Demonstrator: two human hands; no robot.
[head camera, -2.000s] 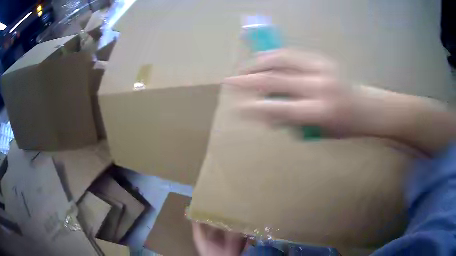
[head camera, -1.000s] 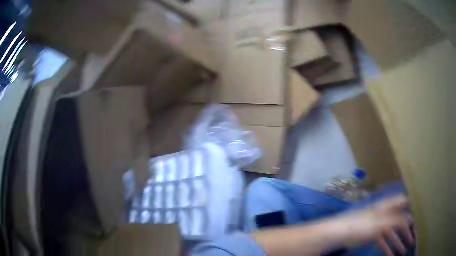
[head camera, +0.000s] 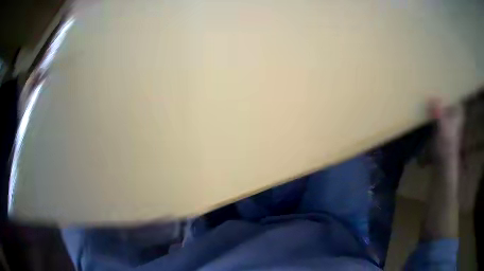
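A large plain tan carton (head camera: 212, 106) fills most of the view, very close and motion-blurred. Its lower edge slopes up to the right, above my lap. My right hand (head camera: 448, 124) is small and blurred at the carton's lower right edge, gripping it with a fingertip showing on the near face. No cutter can be made out in it. My left hand is not in view. What is behind the carton is hidden.
My blue clothing and legs (head camera: 334, 190) are below the carton. A shiny glinting strip runs along the carton's left edge. Dark, blurred brown shapes (head camera: 411, 211) are at the lower right.
The view has swung away from the white pocketed tray and open cartons. The large carton now covers the front. My right hand with the green cutter, seen two seconds ago, is now at the carton's edge.
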